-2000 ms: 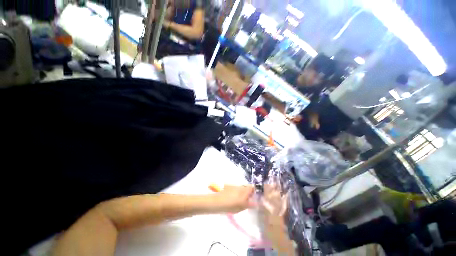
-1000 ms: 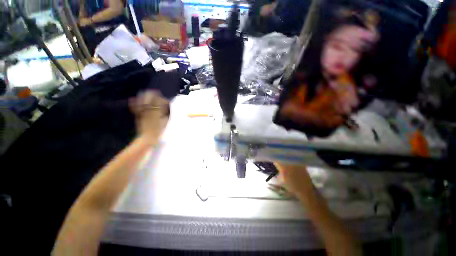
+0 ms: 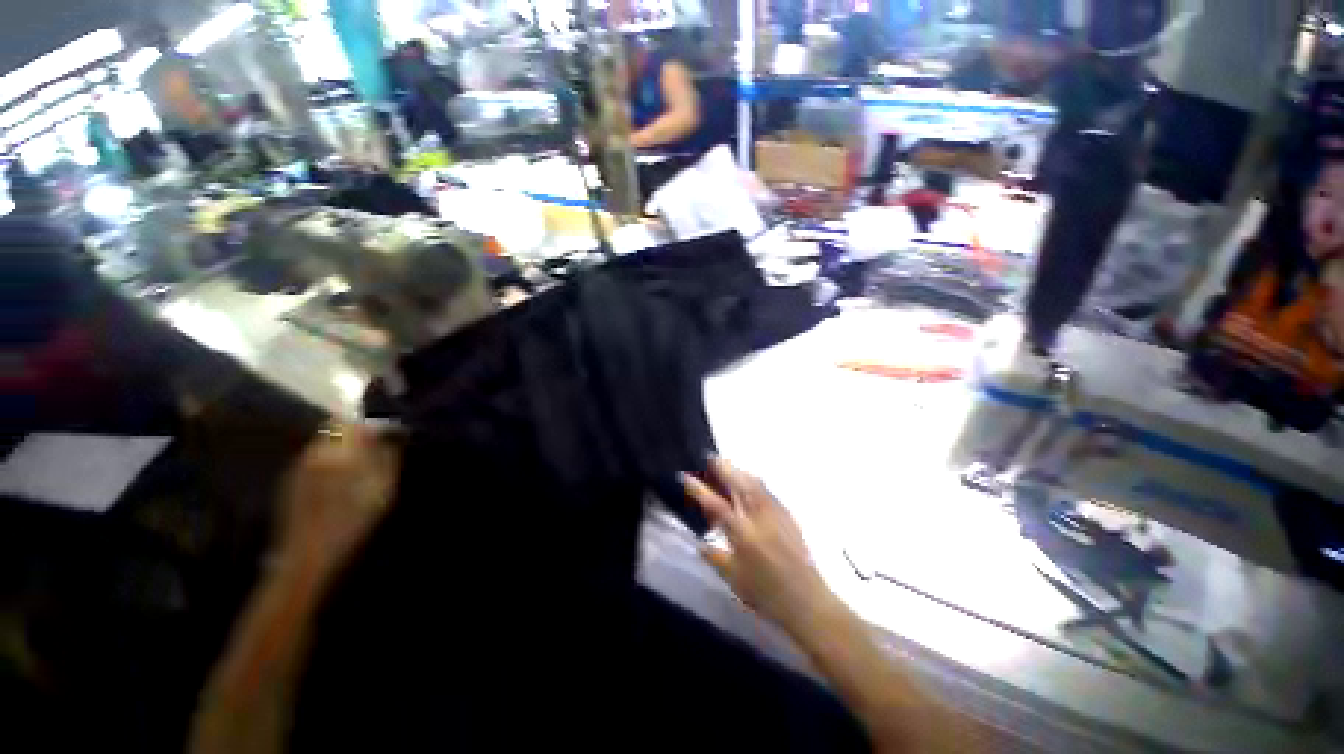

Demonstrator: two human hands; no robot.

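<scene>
A large black garment lies over the left of the white table and hangs down the front towards me. My left hand is closed on the garment at its left side, slightly blurred. My right hand is at the garment's right edge, with thumb and fingers on the cloth. The white sewing machine head with a blue stripe stands to the right, apart from the garment. Small black strips lie under its arm.
A beige second machine stands at the left behind the garment. An orange strip lies on the white table. A black cloth-covered post hangs over the needle end. A person is at the back.
The view has swung left. My left hand has moved further left and grips the garment. My right hand has left the machine arm area and is now at the cloth's right edge.
</scene>
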